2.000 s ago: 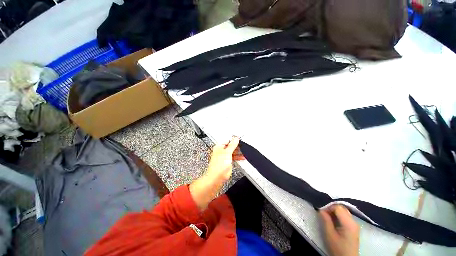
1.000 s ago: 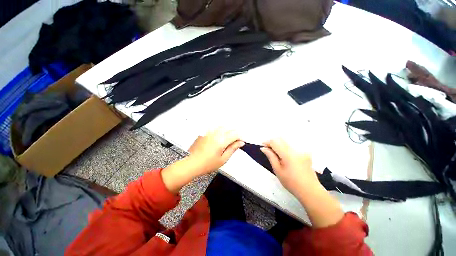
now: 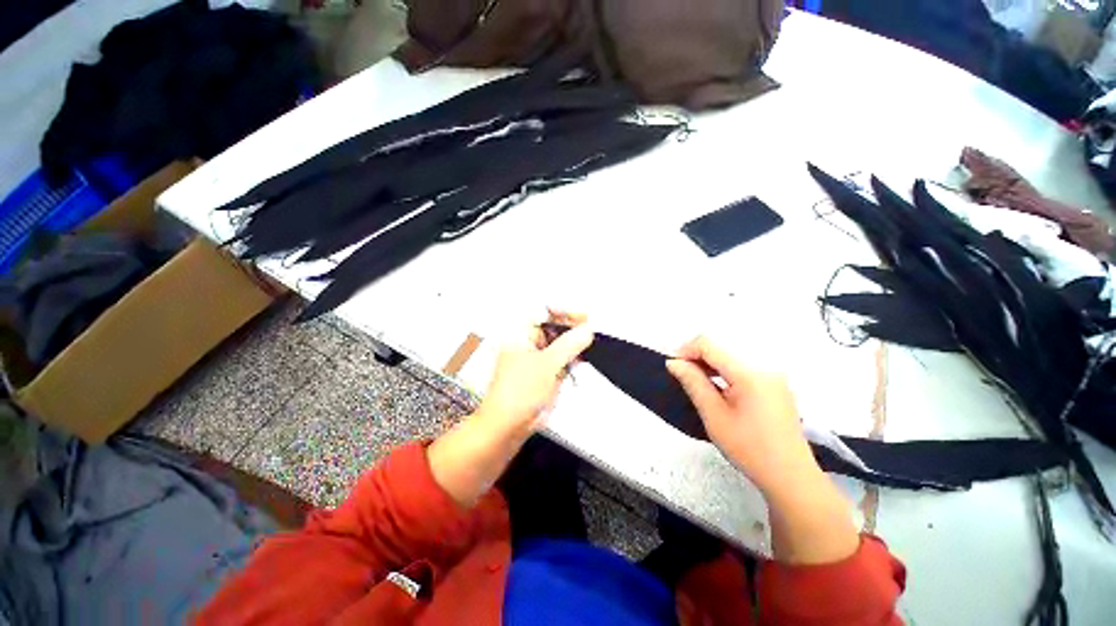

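Observation:
A long black cloth strip (image 3: 639, 374) lies near the table's front edge and runs to the right. My left hand (image 3: 526, 374) pinches its left tip between thumb and fingers. My right hand (image 3: 739, 401) pinches the strip's upper edge a short way to the right, with the strip spread flat between the hands. Right of my right wrist a pale inner layer (image 3: 842, 450) shows along the strip. My right hand and forearm hide part of the strip.
Black strips (image 3: 404, 202) lie at the back left and more black strips (image 3: 967, 287) at the right. A black phone (image 3: 733, 225) lies mid-table. A brown cloth bundle (image 3: 685, 49) is at the far side. A cardboard box (image 3: 147, 342) stands left of the white table (image 3: 587, 239). A reddish-brown scrap (image 3: 1022, 196) lies far right.
My right hand left the strip's pale opening and moved left towards my left hand. Since a second ago the hands are farther apart, with more of the strip showing between them. The view has swung right.

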